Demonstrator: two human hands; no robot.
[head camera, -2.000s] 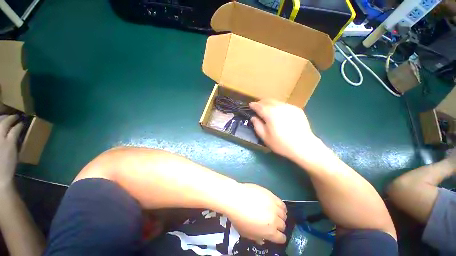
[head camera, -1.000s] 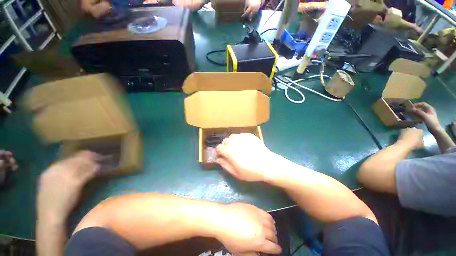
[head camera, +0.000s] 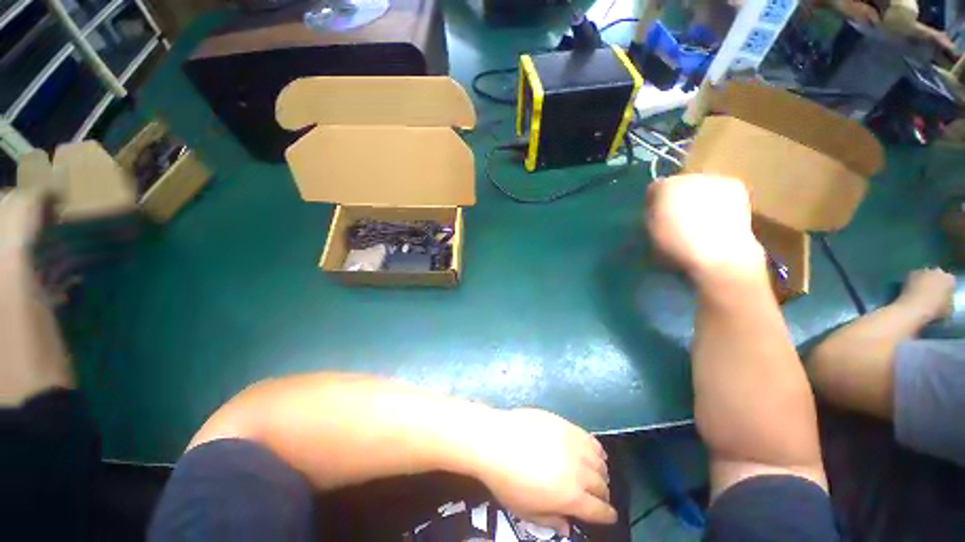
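Note:
An open small brown corrugated box (head camera: 392, 277) stands in front of me, lid up, with black coiled cable (head camera: 397, 233), a dark block and a pale packet inside. A second open box (head camera: 778, 169) is at the right, turned at an angle. My right hand (head camera: 704, 228), blurred, is at this box's left side and overlaps it; its fingers are not clear. My left hand (head camera: 550, 466) rests low by the bench's front edge, over my lap, fingers curled together, holding nothing.
A wood-topped black unit (head camera: 317, 64), a yellow-edged black unit (head camera: 580, 111) and a power strip (head camera: 746, 53) stand behind. A box with dark contents (head camera: 164, 175) is at left. A blurred hand (head camera: 21, 286) is by a box at far left; another worker's arm (head camera: 884, 328) is at right.
My right hand has left the inside of the centre box and moved right to the angled box. The blurred box from the left is gone from there; the box now before me is untouched.

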